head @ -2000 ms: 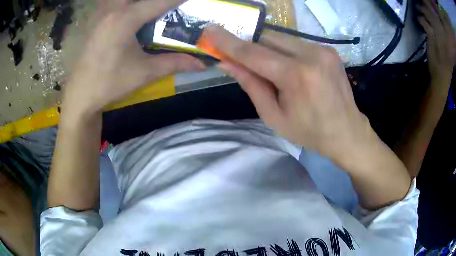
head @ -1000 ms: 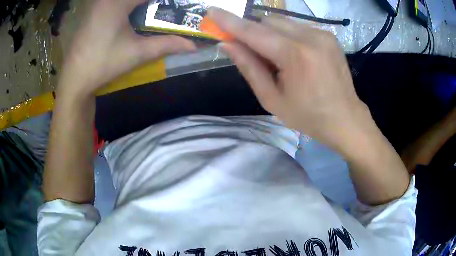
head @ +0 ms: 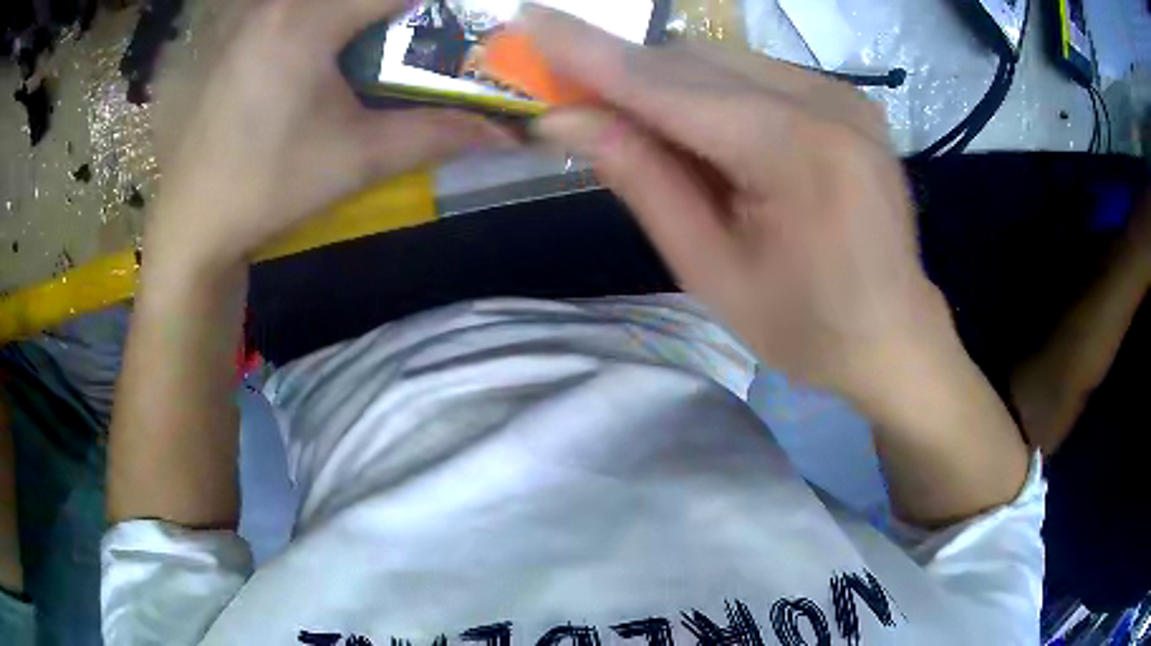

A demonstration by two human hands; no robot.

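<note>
The power bank unit (head: 410, 61) is at the top edge of the view, partly cut off, with a bright silver face, a dark patch and a yellow edge. My left hand (head: 271, 139) holds its left end, thumb along the near side. My right hand (head: 757, 189), slightly blurred, grips an orange hand tool (head: 524, 70) between thumb and fingers. The tool lies over the silver face by the dark patch; whether its tip touches is hidden. A black cable (head: 871, 78) sticks out to the right behind my right hand.
Brown board (head: 88, 189) with black scraps (head: 35, 107) lies at left, edged by yellow tape (head: 76, 297). More units (head: 1073, 38) with black cables (head: 978, 126) and a white slip (head: 814, 32) lie at upper right. Another person's arm (head: 1092, 334) is at the right edge.
The unit sits higher in the view than two seconds ago, more cut off. The orange tool has shifted slightly left since one second ago. The other person's hand has left the upper right bench.
</note>
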